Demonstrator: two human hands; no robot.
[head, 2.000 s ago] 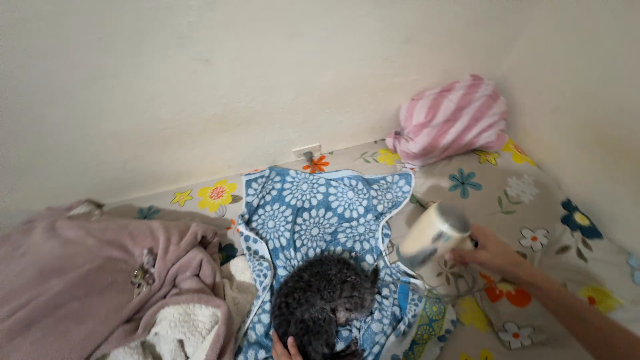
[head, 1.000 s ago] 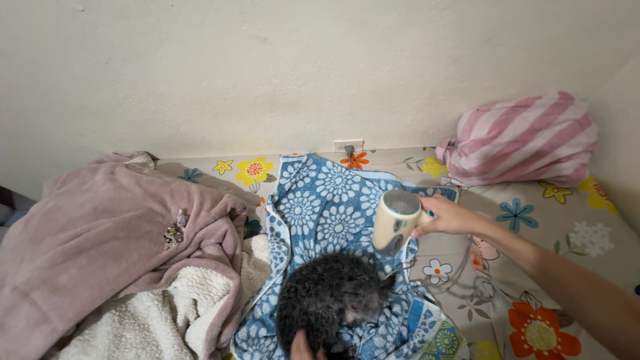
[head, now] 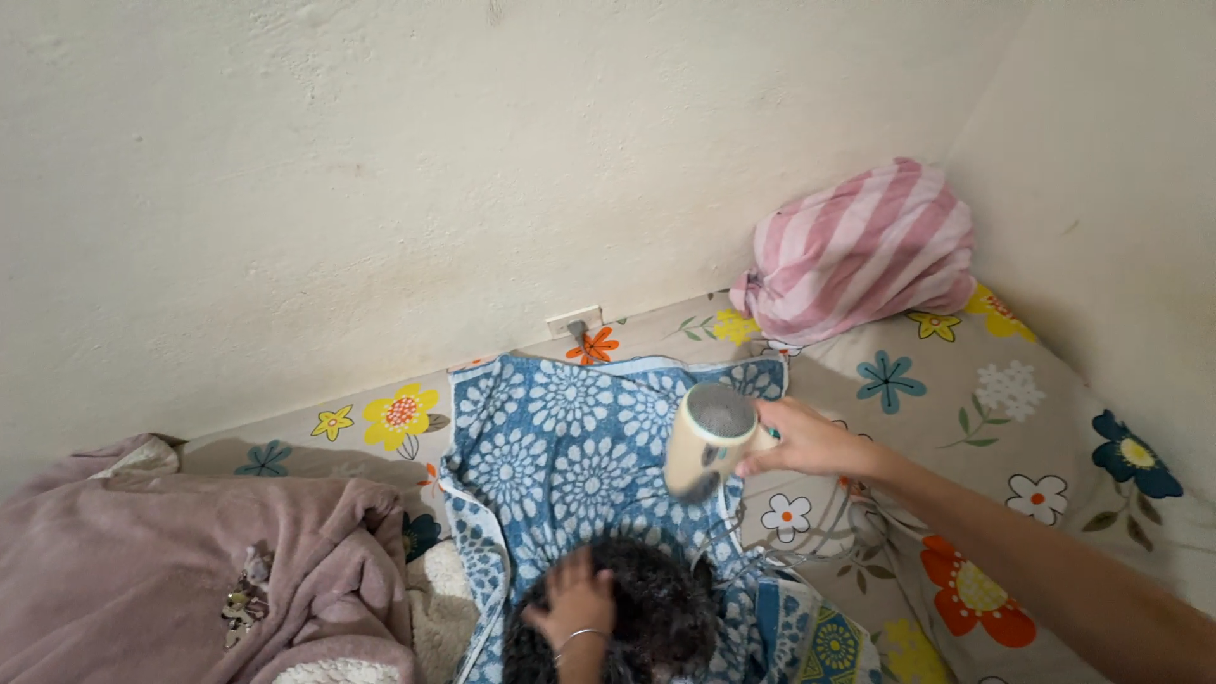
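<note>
A cream hair dryer (head: 708,442) is gripped by its handle in my right hand (head: 803,439), its grey rear grille facing up and its nozzle pointing down over the towel. Below it a small dark curly-furred animal (head: 665,598) lies on a blue towel with white flower patterns (head: 589,465); its head cannot be made out. My left hand (head: 575,603), slightly blurred, rests on the animal's fur with fingers spread, a thin bracelet at the wrist.
A floral bedsheet (head: 921,446) spreads under everything. A mauve fleece blanket (head: 171,560) with a keyring-like trinket (head: 245,598) lies left. A pink striped bundle (head: 864,252) sits in the back right corner. A plug is in the wall outlet (head: 573,321); a grey cord (head: 807,551) lies right of the animal.
My left hand has moved from the animal's lower edge up onto its back. The hair dryer, still in my right hand, has moved from the towel's right side to above it since the earliest frame.
</note>
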